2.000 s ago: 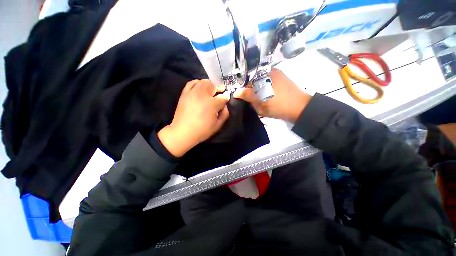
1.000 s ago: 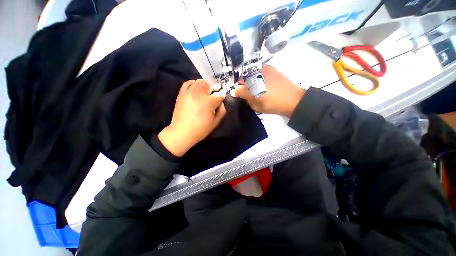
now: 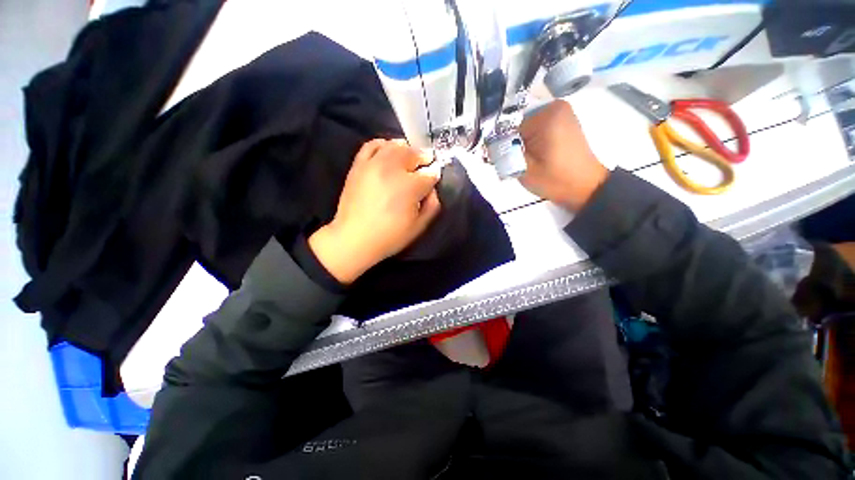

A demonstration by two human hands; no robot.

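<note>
A black garment piece (image 3: 272, 159) is draped over the left and middle of the white table, its edge by the needle area (image 3: 452, 145) of the white sewing machine (image 3: 647, 47). My left hand (image 3: 384, 206) pinches the black cloth just left of the presser foot, fingers bent. My right hand (image 3: 561, 155) is off the cloth, beside the silver cylinder (image 3: 506, 155) right of the needle. Its fingers are curled and partly hidden behind that cylinder, so I cannot tell if they hold anything.
Scissors (image 3: 698, 141) with one red and one yellow loop lie on the table to the right. A ruler strip (image 3: 450, 321) runs along the front edge. A blue crate (image 3: 94, 389) is at lower left under the cloth. Crinkled clear plastic (image 3: 783, 258) shows at right below the table.
My right hand has moved right and up, away from the cloth edge at the needle. My left hand stays on the cloth. The whole view has shifted slightly.
</note>
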